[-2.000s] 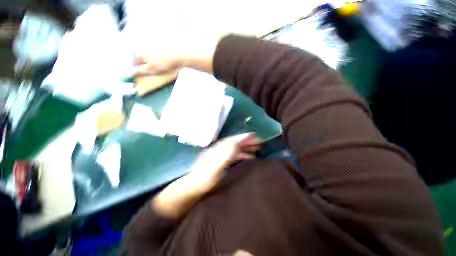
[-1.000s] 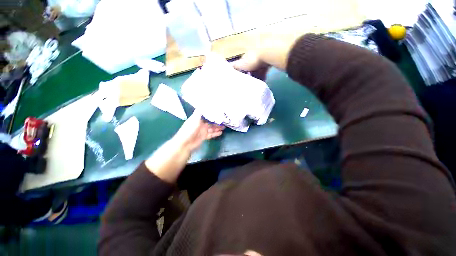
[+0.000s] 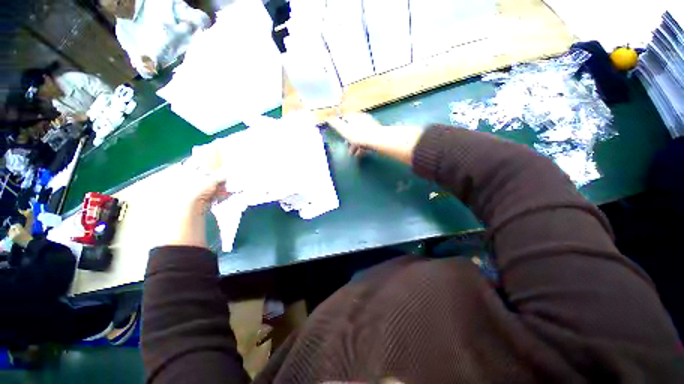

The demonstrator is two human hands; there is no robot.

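White carton blanks [image 3: 281, 165] lie over the dark-green table, bunched and overexposed, with uneven lower edges. My left hand [image 3: 201, 206] is at their left edge, with its fingers closed on the white pieces. My right hand [image 3: 364, 133] is at their upper right corner, fingers pointing left; its fingertips are blurred against the white, so its grip cannot be told. A pointed white paper scrap [image 3: 229, 221] hangs below the left part of the blanks.
Tall white boxes [image 3: 386, 37] stand on a tan board [image 3: 442, 64] behind. Shiny clear packets [image 3: 551, 105] lie right, near an orange ball [image 3: 623, 58] and a carton stack [image 3: 667, 82]. A white bundle [image 3: 229, 71] and red-black item [image 3: 97, 221] are left. A person [image 3: 34, 277] sits far left.
The view has shifted right, showing the packet pile. The white blanks have moved left over the torn paper with my left hand. My right hand is now at their upper right corner.
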